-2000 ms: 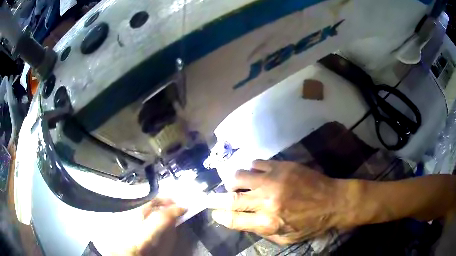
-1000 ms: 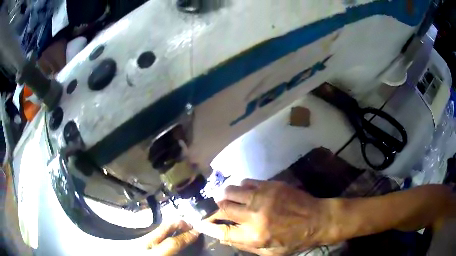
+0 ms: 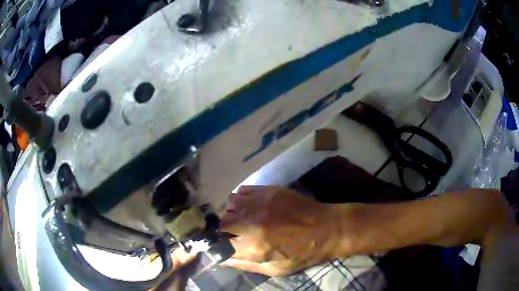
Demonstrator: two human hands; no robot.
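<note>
My right hand (image 3: 279, 230) lies palm down on the plaid fabric (image 3: 341, 275), beside the needle area of the sewing machine (image 3: 227, 74). Its fingertips reach the presser foot area (image 3: 219, 250), where metal parts and glare partly hide them. I cannot tell whether they pinch the cloth. My left hand (image 3: 179, 271) is small, blurred and cut off by the bottom edge, partly behind the curved metal guard (image 3: 79, 261). Its grip is hidden. Dark folds of the fabric show beyond my right wrist. No white strip can be made out clearly.
Black shears (image 3: 421, 159) lie on the machine bed beyond my right forearm. A brown square patch (image 3: 326, 140) is on the bed. Crinkled clear plastic (image 3: 494, 153) is at the right edge. Dark cloth heaps (image 3: 28, 34) are behind the machine at upper left.
The view has shifted, so the machine head fills more of the picture. My right hand is closer in beside the presser foot. My left hand shows less, lower in the picture.
</note>
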